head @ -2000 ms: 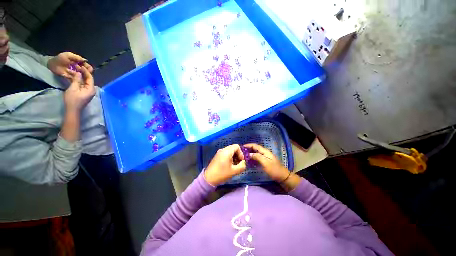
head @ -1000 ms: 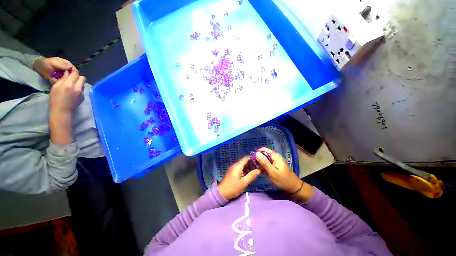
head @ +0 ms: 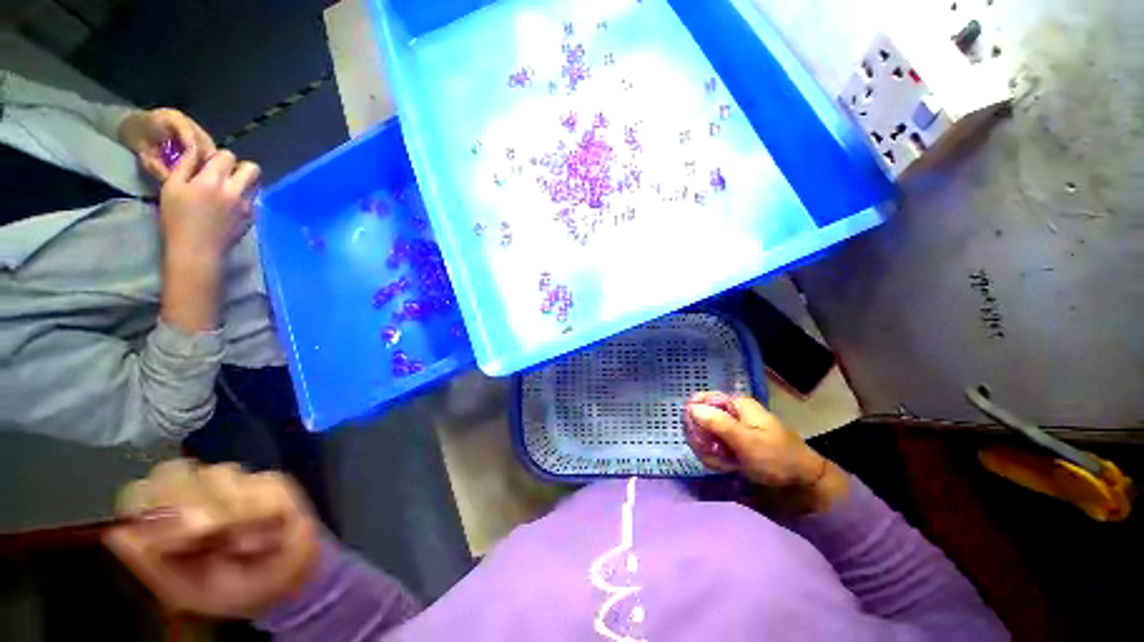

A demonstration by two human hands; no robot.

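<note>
My right hand [head: 750, 442] is over the right part of the perforated basket [head: 590, 408], its fingers closed around small purple moulded parts [head: 713, 442]. My left hand [head: 220, 537] is out at the lower left, away from the basket, and blurred. Its fingers look curled; whether it holds anything cannot be told. The large shallow tray [head: 677, 291] lies beyond the basket, with purple pieces [head: 590, 169] scattered and heaped near its middle. The basket's visible base shows its holes.
A deeper blue bin [head: 307, 364] with purple pieces sits left of the tray. Another person's hands [head: 195, 176] hold a purple piece beside it. A black phone [head: 788, 345], a socket box [head: 888, 107] and an orange-handled tool [head: 1060, 479] are on the right.
My left hand has left the right hand and swung far out to the left. My right hand has moved slightly right and still holds purple parts. The view has shifted a little.
</note>
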